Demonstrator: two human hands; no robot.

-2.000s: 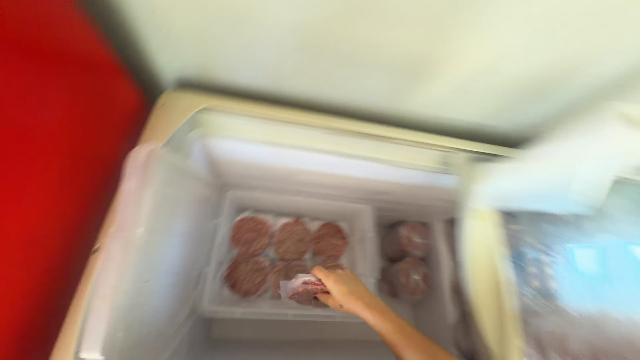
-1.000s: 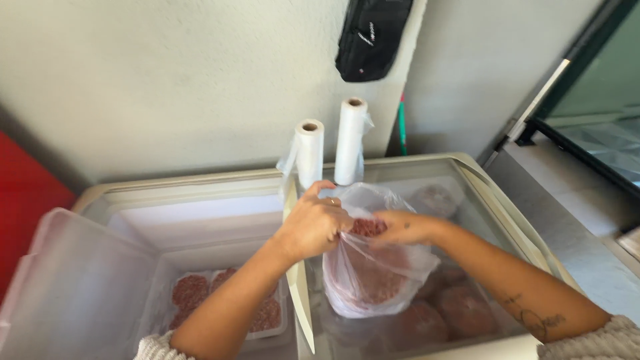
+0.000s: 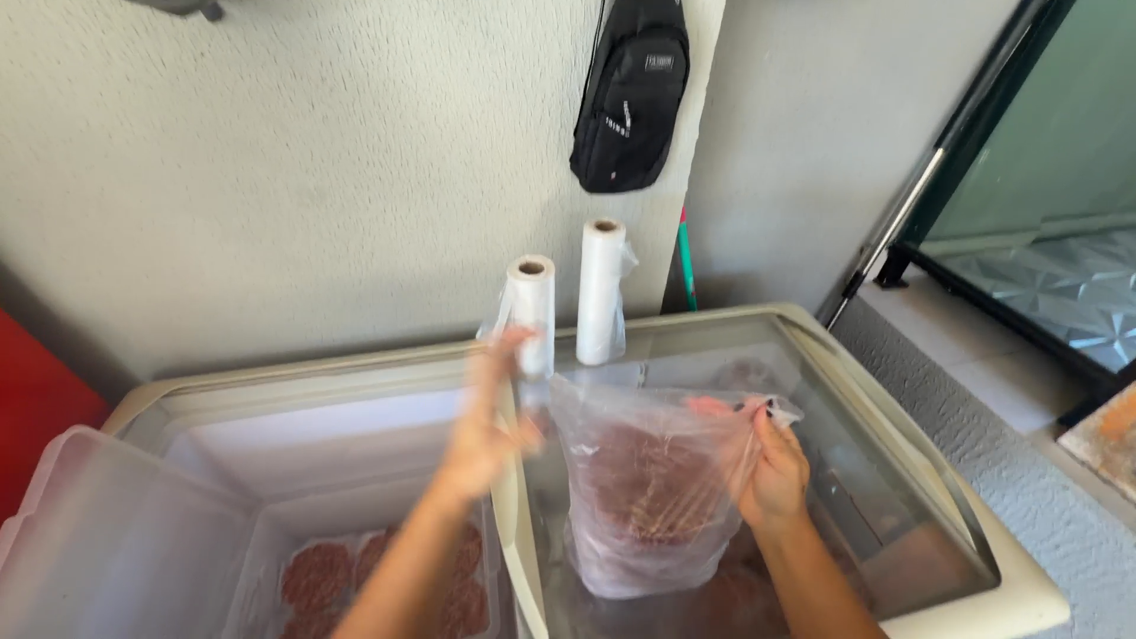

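A clear plastic bag (image 3: 657, 497) with reddish ground-meat patties inside stands on the glass lid of a chest freezer. My right hand (image 3: 774, 466) grips the bag's upper right edge between thumb and fingers. Blurred by motion, my left hand (image 3: 488, 426) is off the bag's left side, its fingers apart and nothing in them. Below my left forearm, round meat patties (image 3: 317, 577) lie in a white tray inside the open left half of the freezer; the forearm hides part of them.
Two rolls of plastic bags (image 3: 602, 293) stand at the freezer's back edge (image 3: 355, 364). A translucent plastic lid (image 3: 115, 541) leans at the left. A black sling bag (image 3: 632, 106) hangs on the wall. More meat shows dimly under the glass.
A patty was in a hand over the tray, then at the bag's mouth between both hands. Now my left hand has come away from the bag, and my right holds its edge.
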